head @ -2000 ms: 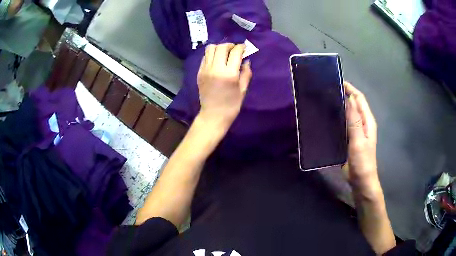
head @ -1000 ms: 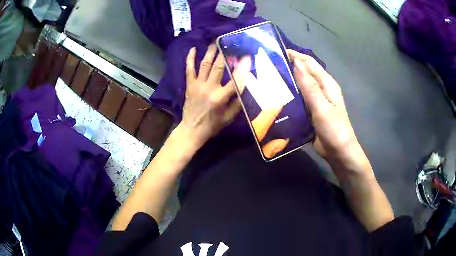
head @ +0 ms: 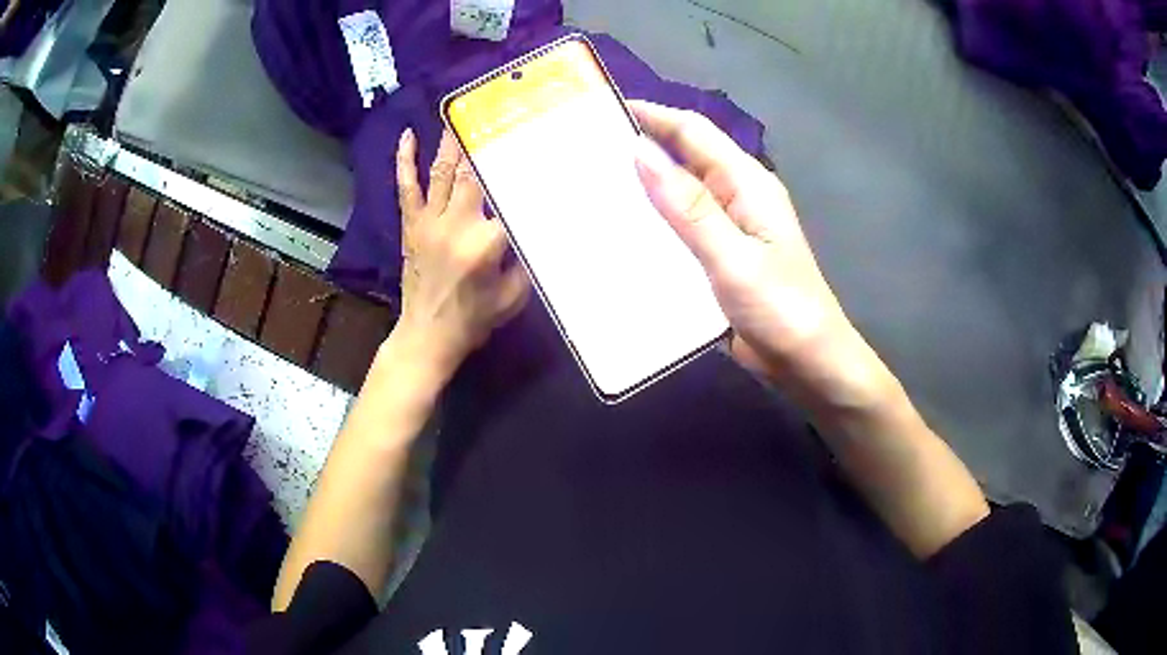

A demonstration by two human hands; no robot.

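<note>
My right hand point(head: 749, 237) holds the smartphone point(head: 595, 230) by its right side, with the thumb over the screen's edge. The screen is bright white with an orange band at the top. The phone is above the purple fabric bundle point(head: 365, 211) on the worktable. Two white bundle tickets with printed codes, one on the left point(head: 369, 58) and one at the top edge point(head: 483, 15), lie on the bundle. My left hand point(head: 454, 256) rests on the bundle with fingers spread. Its fingertips are partly hidden behind the phone, so I cannot tell whether it pinches anything.
The grey worktable point(head: 921, 256) curves away at the right. More purple fabric point(head: 1062, 58) lies at the upper right. A metal tool with a red part point(head: 1113, 399) is at the right edge. At the left, brown slats point(head: 237, 275) and a white board point(head: 288, 416) border piled purple and navy bundles point(head: 90, 499).
The phone moved left over the bundle and tilted. Its screen went from dark, through a camera view, to white with orange. My left hand let the small ticket out of its raised pinch and flattened.
</note>
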